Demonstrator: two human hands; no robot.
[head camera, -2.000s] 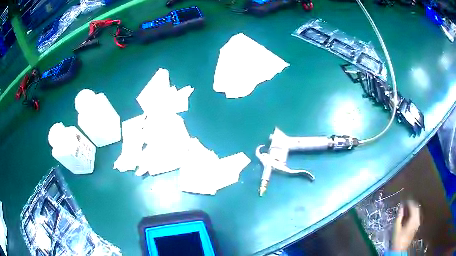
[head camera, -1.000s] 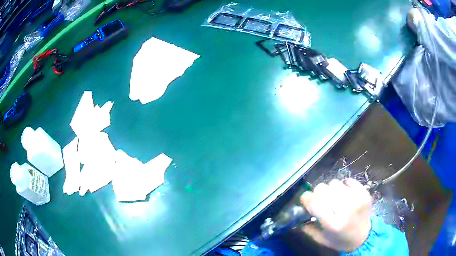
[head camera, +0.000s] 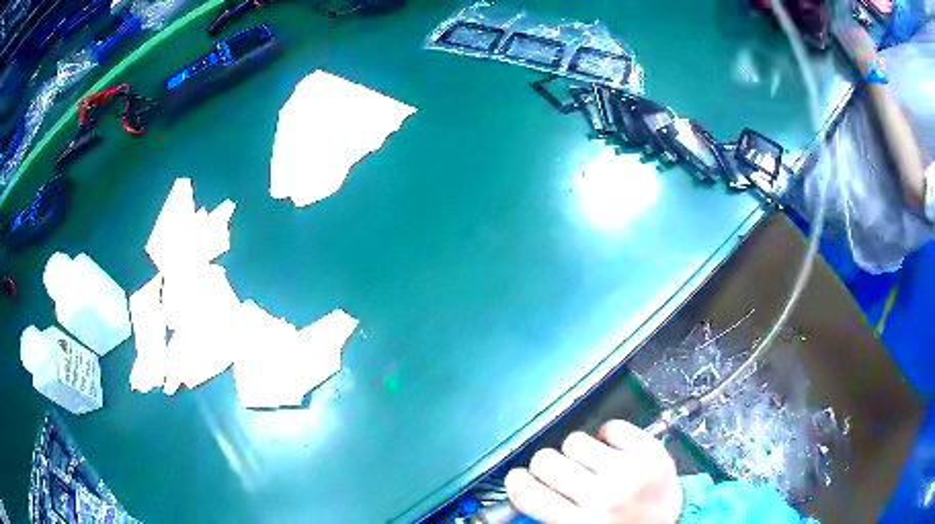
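My right hand (head camera: 605, 476), in a light blue sleeve, is at the bottom edge, below the bench rim. It is closed around the silver air blow gun (head camera: 672, 418); most of the gun's body is hidden by my fingers. The thin pale hose (head camera: 798, 292) runs from the gun's rear up to the top right. Small blue and dark bits show beside the gun's front at the bottom edge, too cut off to identify. My left hand is not in view.
White wipes (head camera: 205, 322) and two white bottles (head camera: 90, 302) lie on the green bench (head camera: 451, 276). Lens film (head camera: 533, 51) and dark frames (head camera: 656, 128) are at upper right. Film scraps (head camera: 754, 430) lie in a box below the edge. Another person's arm (head camera: 890, 128) is at right.
The gun has left the bench top and is in my right hand. Since a second ago, the hand has moved down and left. The tester seen earlier at the bottom has left view.
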